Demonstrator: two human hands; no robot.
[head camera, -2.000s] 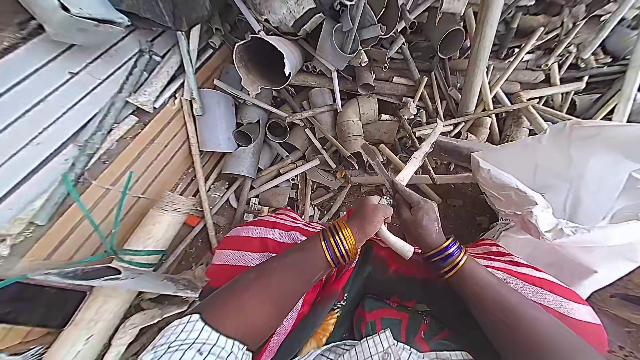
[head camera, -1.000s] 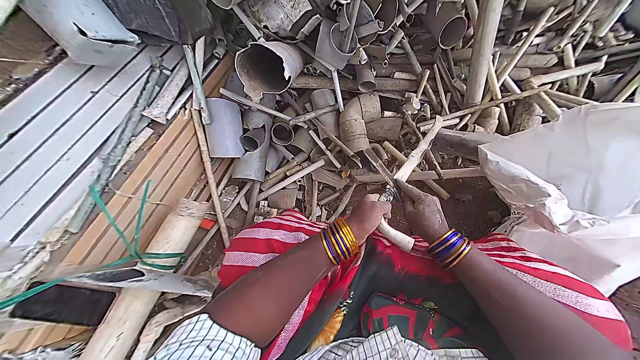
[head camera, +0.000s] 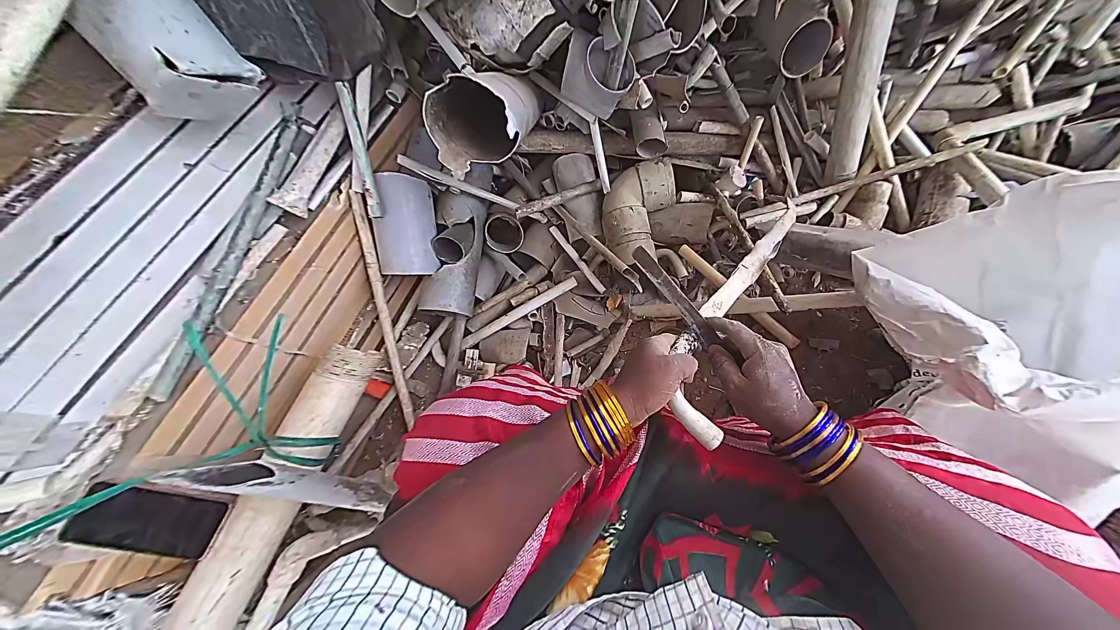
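Observation:
My left hand (head camera: 652, 376) is closed around a pale plastic pipe (head camera: 697, 422), whose curved lower end sticks out below the fist. Against the pipe, just beyond that fist, lies a dark flat metal blade (head camera: 669, 284). My right hand (head camera: 759, 376) grips this blade near its lower end, and its far end points up and left. A whitish forked length (head camera: 754, 262) extends up and right beyond my hands; whether it is one piece with the held pipe cannot be told. Bangles circle both wrists. My fingers hide the place where blade and pipe meet.
Scrap pipes and a pipe elbow (head camera: 632, 206) are heaped ahead. At right lies a large white sack (head camera: 989, 289). Grooved white panels (head camera: 114, 236) and tan slats (head camera: 262, 341) cover the left side, beside a thick pipe (head camera: 306, 420) tied with green strap. Red striped cloth covers my lap.

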